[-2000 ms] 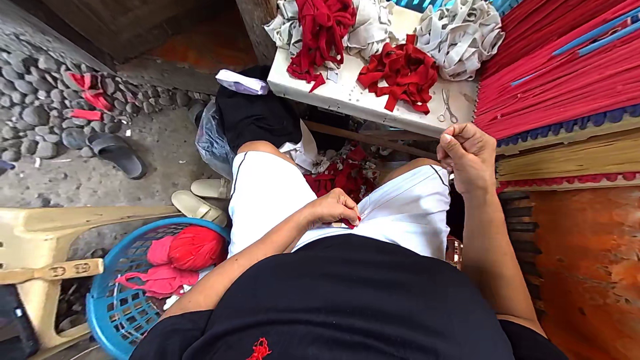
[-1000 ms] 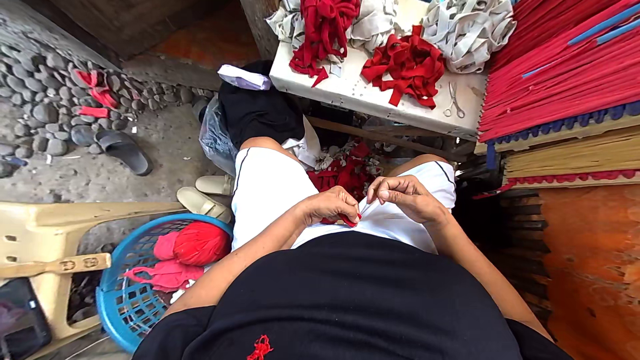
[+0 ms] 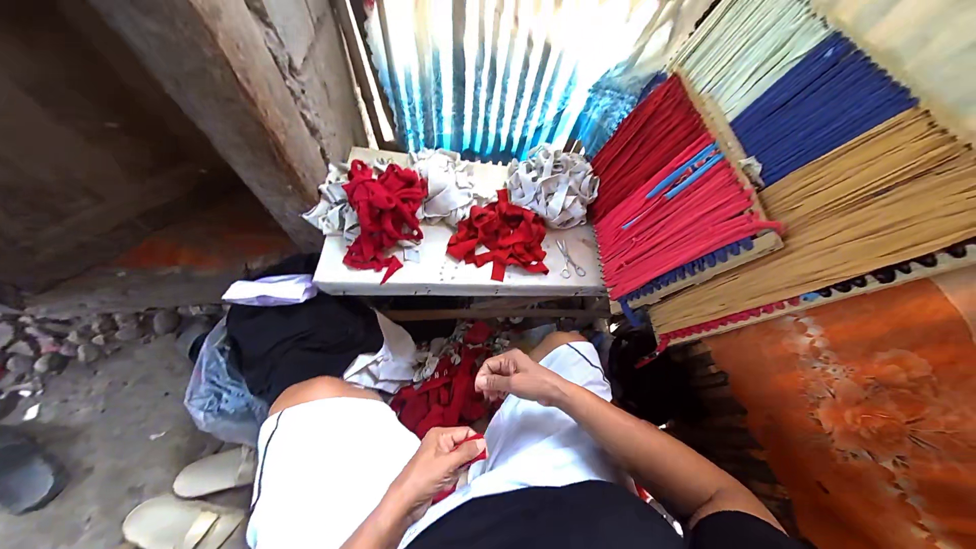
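Observation:
My left hand [image 3: 436,465] is low over my lap, thumb and fingers closed on a small piece of red fabric [image 3: 476,450]. Higher and to the right, my right hand [image 3: 520,377] hangs over my thigh with its fingers curled; whether something thin is between them cannot be told. Below the table edge, between my knees, lies a heap of red fabric strips [image 3: 442,393]. On the white table [image 3: 457,284] are piles of red strips [image 3: 499,235], a bundle of whitish strips [image 3: 554,187] and small metal scissors [image 3: 569,259].
Right of the table stand wooden frames strung with red, blue and tan strips [image 3: 854,206]. A black cloth bundle [image 3: 293,343] and a clear plastic bag [image 3: 221,389] are by my left knee. Beige sandals [image 3: 213,473] lie on the ground beside an orange floral cloth [image 3: 877,396] far across.
The view has tilted up strongly toward the table and frames. My right hand, close beside my left a second ago, is now apart from it and farther forward. The left still holds red fabric.

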